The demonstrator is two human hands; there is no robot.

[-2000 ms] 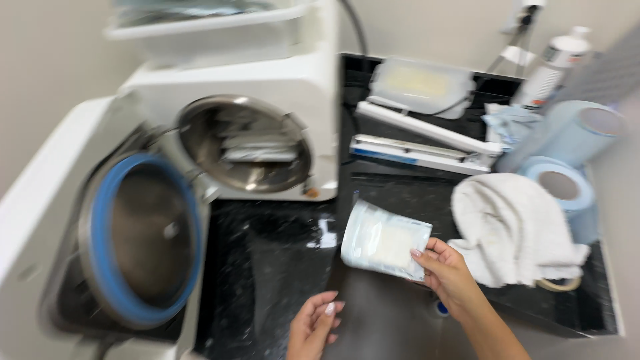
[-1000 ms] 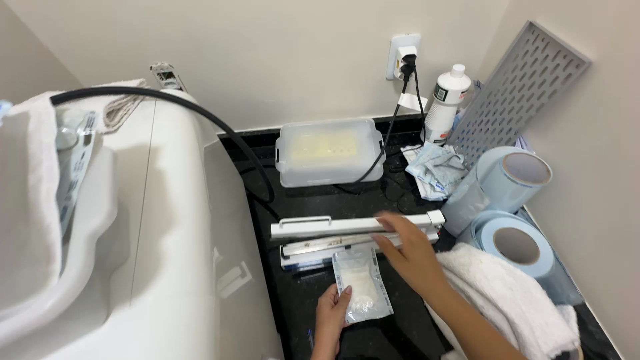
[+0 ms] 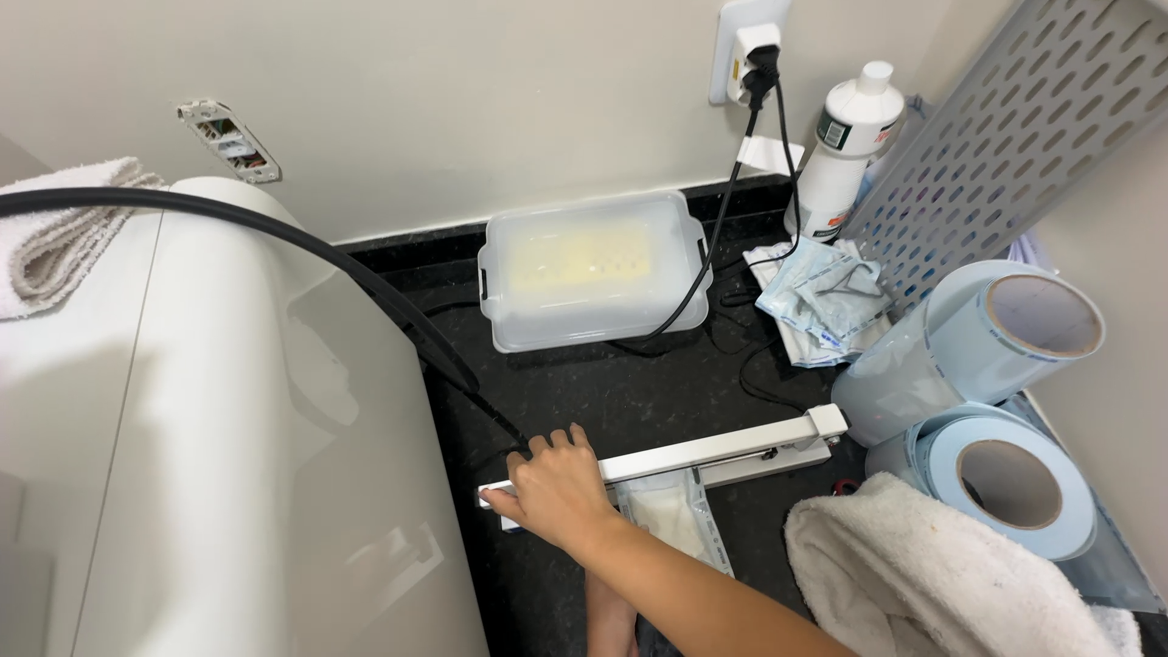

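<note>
My right hand [image 3: 552, 484] grips the left end of the white upper arm [image 3: 712, 451] of a bar heat sealer, fingers over the top and thumb at the end. The arm lies low, close over the sealer's base [image 3: 766, 467]. A clear sterilization pouch [image 3: 675, 520] with white material inside extends from under the bar toward me. Beneath my right forearm is my left hand [image 3: 642, 529], mostly hidden, with a fingertip at the pouch's left edge; its forearm comes up from the bottom edge.
A lidded plastic box [image 3: 593, 274] stands behind the sealer. Pouch-material rolls [image 3: 1077, 484], a white towel [image 3: 912, 566], wrapped packs [image 3: 826, 301], a white bottle [image 3: 844, 155] and a perforated grey panel [image 3: 1013, 137] are right. A white machine [image 3: 365, 438] and black hose [image 3: 301, 239] flank the left.
My right hand has moved left along the sealer's arm to its end. The arm, raised earlier, is now lowered over the pouch. The view has swung right from the open steel chamber seen first.
</note>
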